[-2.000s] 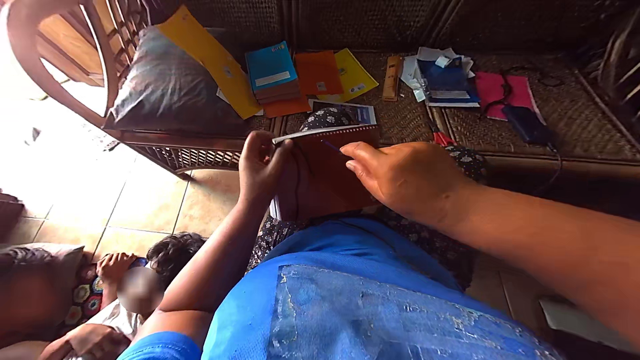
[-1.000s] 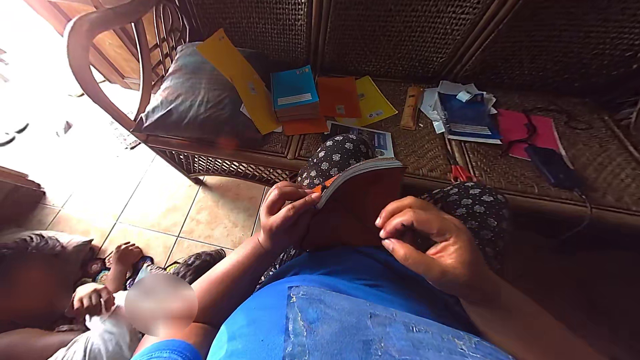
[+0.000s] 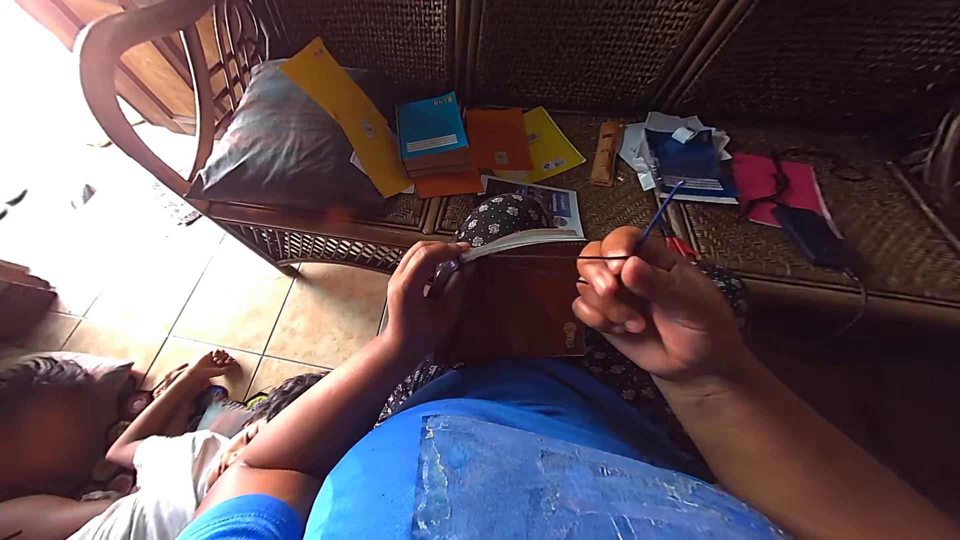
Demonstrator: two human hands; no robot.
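A notebook with a dark red-brown cover (image 3: 525, 300) rests on my lap, its page edges facing up and away. My left hand (image 3: 431, 289) grips its upper left corner, with a small dark item by the fingers that I cannot make out. Above the notebook's right side, my right hand (image 3: 652, 300) pinches a thin blue stick-like tool (image 3: 660, 215), tilted up to the right. A dark thread or cord (image 3: 600, 258) runs level from those fingers leftward over the notebook; its far end is unclear. Red-handled scissors (image 3: 681, 247) lie just beyond my right hand.
On the woven bench (image 3: 720, 244) lie a blue notebook stack (image 3: 431, 127), orange (image 3: 499, 139) and yellow (image 3: 551, 146) notebooks, a wooden block (image 3: 605, 154), a dark blue notebook (image 3: 686, 161), a pink folder (image 3: 784, 184) and a corded black device (image 3: 814, 236). People lie at lower left.
My right hand has gone from open fingers beside the notebook to a pinch on the blue tool, raised near the page edges. The orange item seen by my left fingers a second ago no longer shows.
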